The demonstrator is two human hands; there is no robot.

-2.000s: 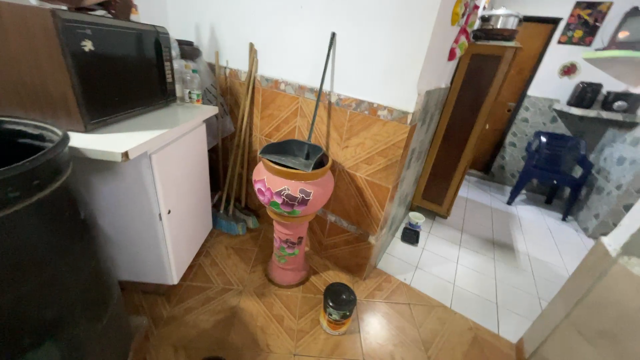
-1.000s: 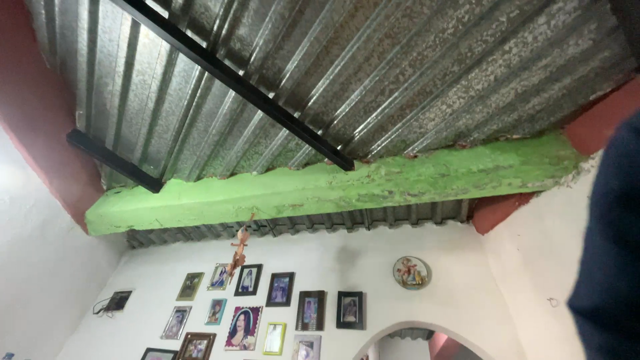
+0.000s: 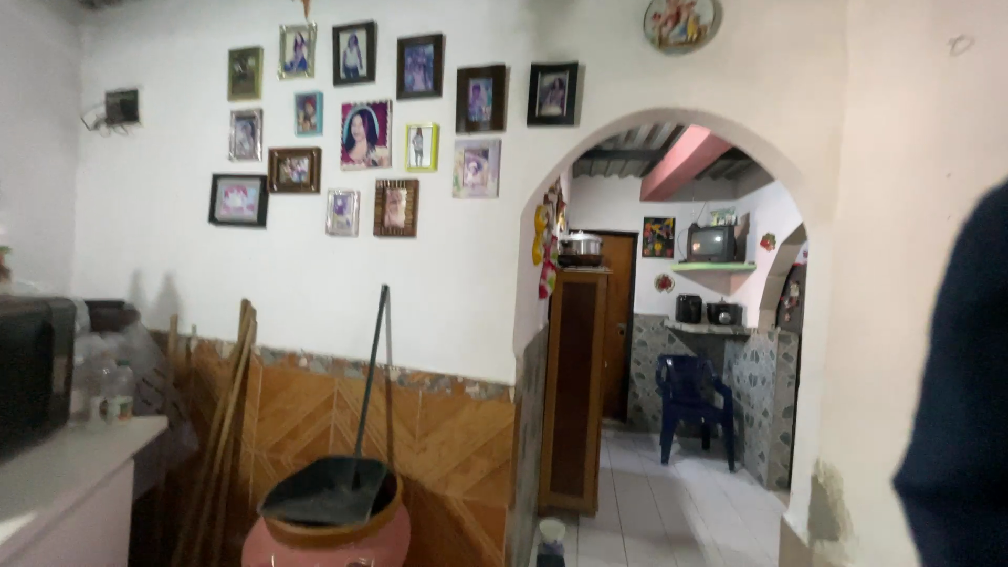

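Neither of my hands shows in the head view, so what they hold cannot be seen. A dark blue blurred shape, perhaps a sleeve (image 3: 957,394), fills the right edge. At the lower middle, a black long-handled dustpan (image 3: 327,490) lies across the mouth of a pink clay pot (image 3: 331,547), its handle leaning up toward the wall. Several wooden broom handles (image 3: 228,425) lean on the tiled wall left of the pot. Framed pictures (image 3: 295,170) hang on the white wall above.
A white counter (image 3: 79,480) with a microwave oven (image 3: 31,370) and plastic bottles (image 3: 118,394) stands at left. Through the archway (image 3: 669,118) are a wooden cabinet (image 3: 575,394), a blue plastic chair (image 3: 694,405) and a small television (image 3: 711,242). A small pot sits on the floor by the archway.
The view has swung from the floor up to the metal roof, then down to the wall and archway. The dark blue shape stays at the right edge since one second ago.
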